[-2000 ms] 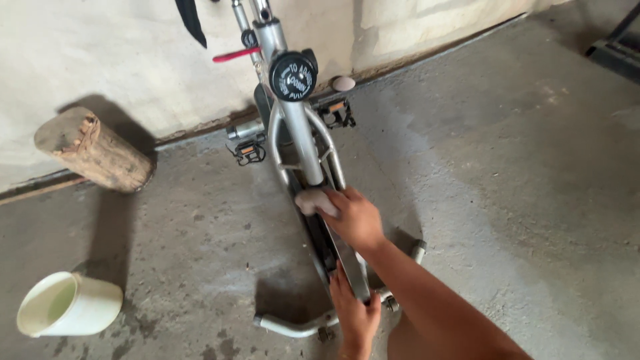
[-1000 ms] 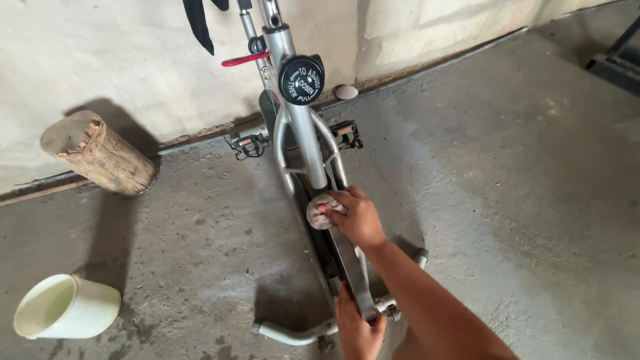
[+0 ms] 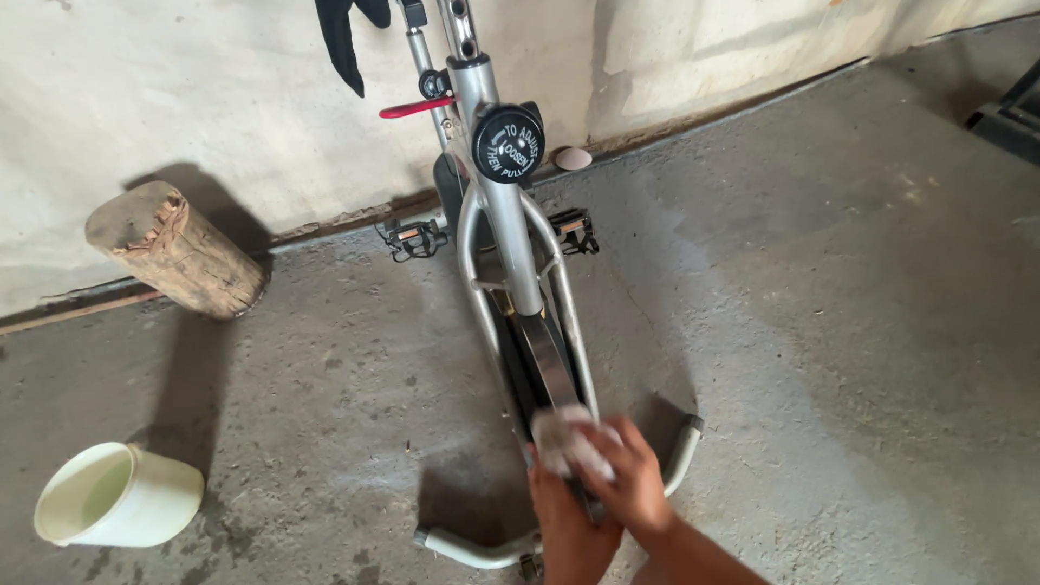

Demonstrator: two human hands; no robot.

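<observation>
A silver exercise bike frame (image 3: 513,244) stands on the concrete floor, with a round black adjustment knob (image 3: 508,144) on its post. My right hand (image 3: 630,479) is closed on a pale, crumpled cloth (image 3: 569,443), pressed against the flywheel rim (image 3: 551,361) near the bike's floor bar. Just left of it, my left hand (image 3: 569,520) rests at the lower end of the flywheel; its fingers are partly hidden, and whether it grips the frame is unclear. Pedals (image 3: 416,236) with straps show on both sides of the frame.
A white bucket (image 3: 166,500) with liquid stands at the lower left. Behind it, a wooden log (image 3: 191,252) stands near the wall. The curved floor bar (image 3: 479,550) spreads to both sides under my hands. Dark equipment (image 3: 1010,122) is at the right edge.
My right hand has moved with the cloth from the lower end of the post down along the flywheel, toward my left hand. The two hands are now close together.
</observation>
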